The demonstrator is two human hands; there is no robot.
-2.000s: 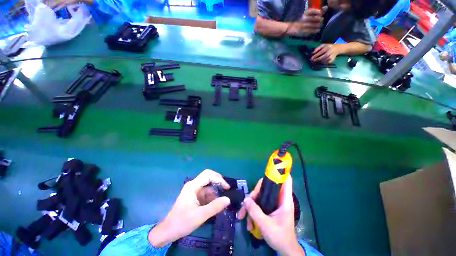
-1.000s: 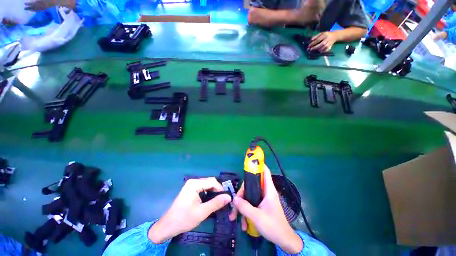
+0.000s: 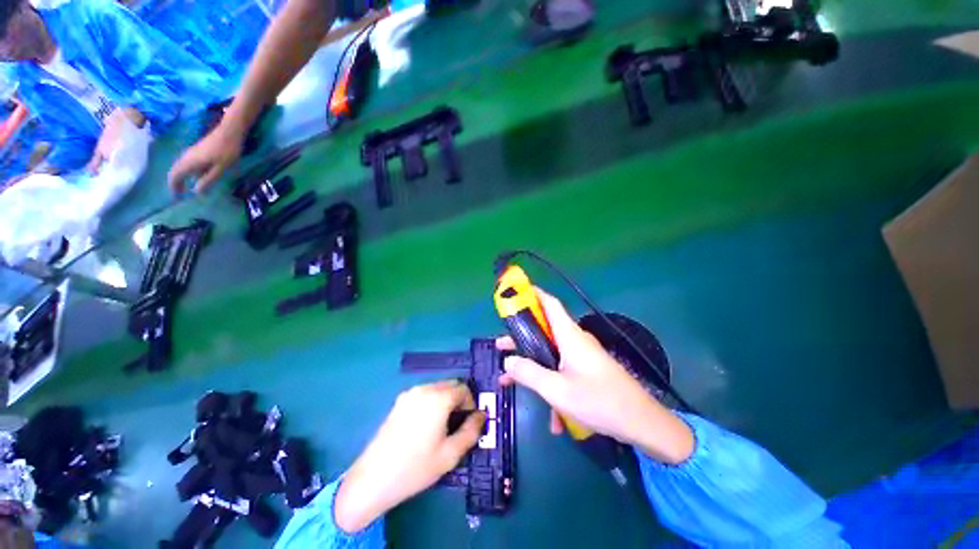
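The black bracket body [image 3: 491, 466] lies on the teal table with slotted arms sticking out to the left. My left hand [image 3: 424, 440] is at its middle, fingertips on a black clamp piece [image 3: 462, 420] beside a white tab [image 3: 490, 420]. My right hand [image 3: 585, 391] holds the yellow-orange and black electric screwdriver [image 3: 526, 316], its bit pointing down to the right, away from the body. The right fingertips are at the upper end of the body. Any screw is too small to tell.
A dark screw dish [image 3: 644, 349] sits behind my right hand, with the power cord [image 3: 585, 295] across it. Clamp pieces [image 3: 231, 461] lie heaped left. Part-built brackets [image 3: 413, 150] lie on the green belt. A cardboard box [image 3: 939, 284] is at right. Another person's arm [image 3: 252, 102] reaches over the belt.
The view has turned and shifted. My left hand has pressed the clamp piece down to the middle of the body. The screwdriver is more tilted. Another person's arm has come in at upper left.
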